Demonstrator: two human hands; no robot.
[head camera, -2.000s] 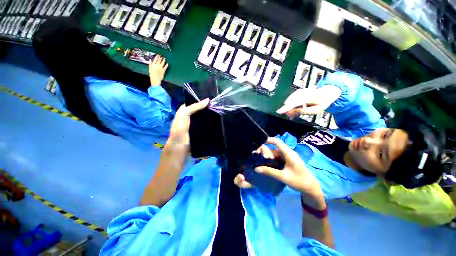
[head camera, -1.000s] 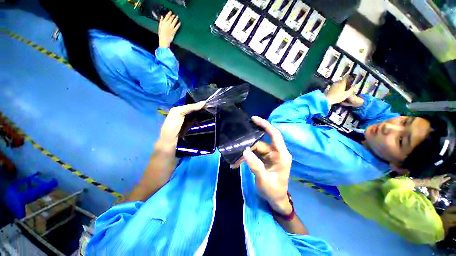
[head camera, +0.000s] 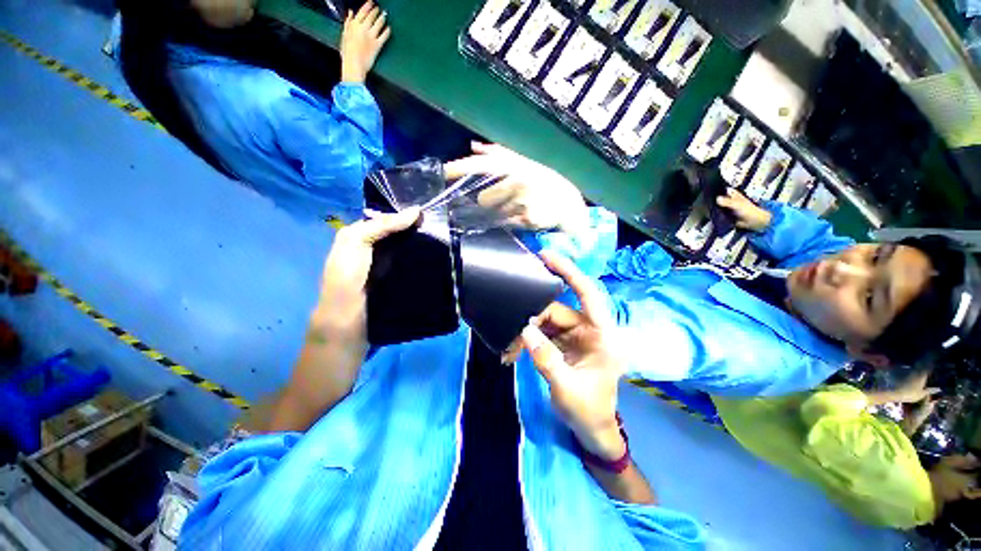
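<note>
My left hand holds a flat black phone screen by its left side and top corner. My right hand holds a second dark phone screen by its right edge, with a greyish sheen on its face. The two slabs lie side by side, tilted apart. Clear protective film fans out from their top edges in glinting strips. Another person's hand reaches in from the right, at the film above the right slab. Whether that hand touches the film I cannot tell.
A green bench carries trays of modules with silvery-white backs. A person in blue stands close at right, another person at upper left. A person in yellow is at lower right. A cardboard box is at lower left.
The neighbour's hand has come from the bench to the film above my hands. The two slabs, held overlapping and dark earlier, now show more apart. My hands have moved slightly left.
</note>
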